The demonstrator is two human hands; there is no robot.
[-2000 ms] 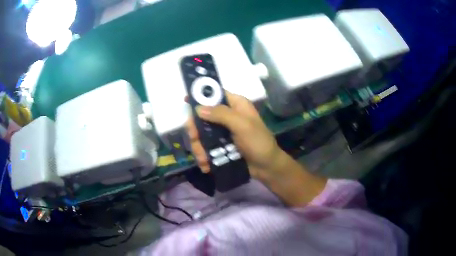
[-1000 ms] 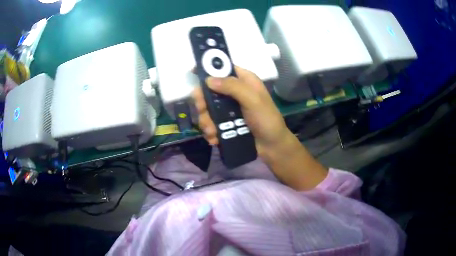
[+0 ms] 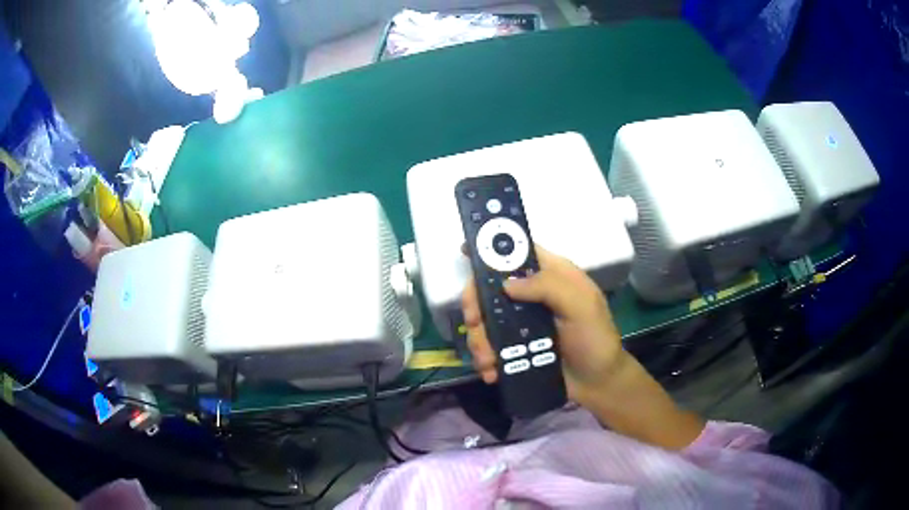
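Observation:
My right hand [image 3: 573, 319] holds a long black remote control [image 3: 508, 294] upright, over the middle white unit [image 3: 578, 164]. The thumb rests just below its white ring. Several white rounded boxes, which look like mini projectors, stand in a row; one is left of the middle [image 3: 299, 269], one right of it [image 3: 708, 179]. The far left unit [image 3: 150, 299] and far right unit [image 3: 817, 159] show small blue glowing symbols. My left hand is out of the picture; part of a forearm and a pink sleeve show at the bottom left edge.
Black cables [image 3: 374, 408] hang over the near edge of the green bench [image 3: 478, 95]. Yellow tape [image 3: 436, 359] lies along that edge. A bright white lamp or fan [image 3: 194, 50] stands back left. Clear plastic [image 3: 45, 164] lies far left. A framed tray or screen is at the back.
The view has shifted, so the row sits lower and further right, and more of the bench's back shows. A forearm has appeared at bottom left. My right hand still holds the remote; its red light no longer shows.

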